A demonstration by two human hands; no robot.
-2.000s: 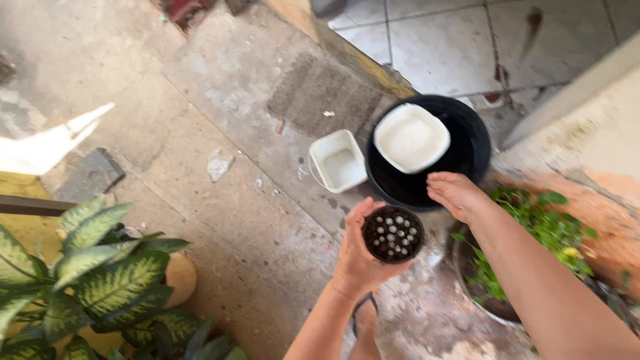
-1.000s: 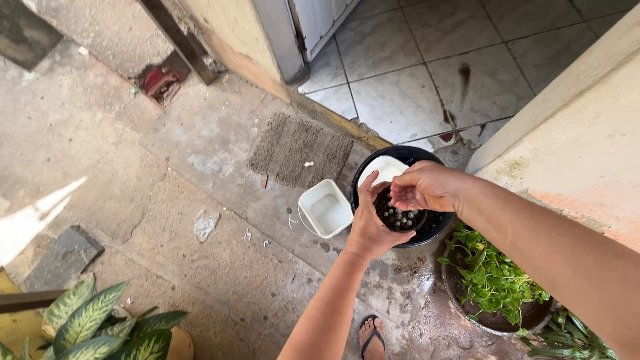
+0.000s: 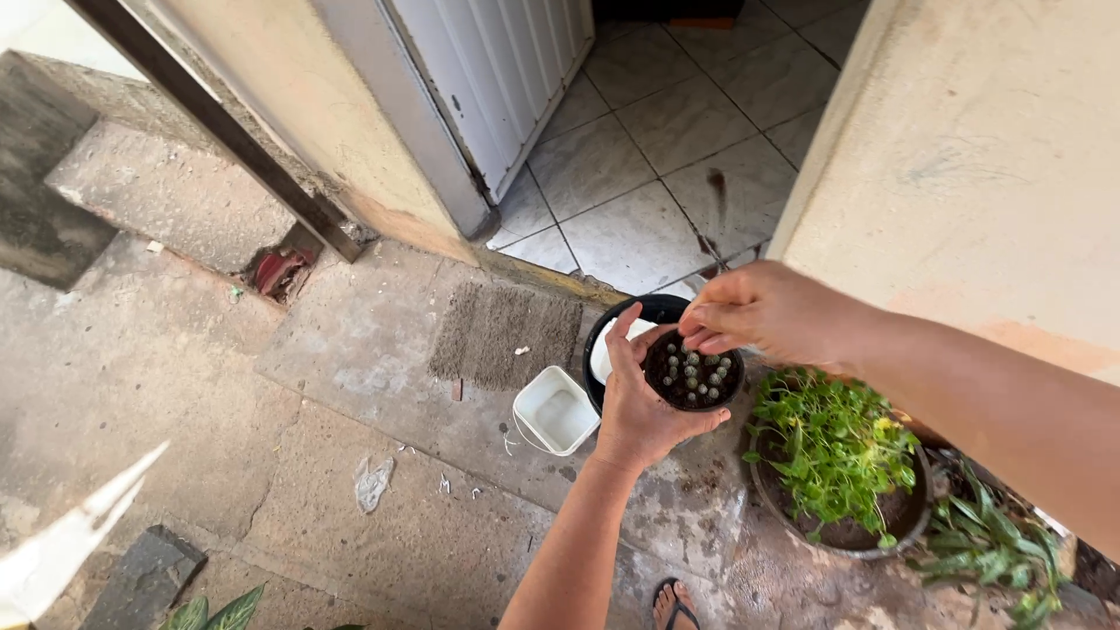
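My left hand (image 3: 643, 411) holds a small round dark pot (image 3: 694, 372) of soil from below and the left side. Several small round cacti (image 3: 691, 369) stand in the soil. My right hand (image 3: 744, 311) is over the pot's upper rim, its fingertips pinched together above the soil beside the cacti; whether something is between them cannot be told. Behind the pot, a white plastic container (image 3: 604, 354) sits in a large black tub (image 3: 652, 306), both partly hidden by my hands. A white square bucket (image 3: 556, 411) with a wire handle stands left of the tub.
A leafy green plant (image 3: 836, 451) grows in a wide round pot at the right, with another plant (image 3: 993, 534) beside it. A grey doormat (image 3: 507, 335) lies before the tiled doorway with a white door (image 3: 499, 79). A sandaled foot (image 3: 674, 605) is at the bottom.
My right hand was over the black tub two seconds ago; it has moved to the small pot and stays there. The view has swung up toward the doorway.
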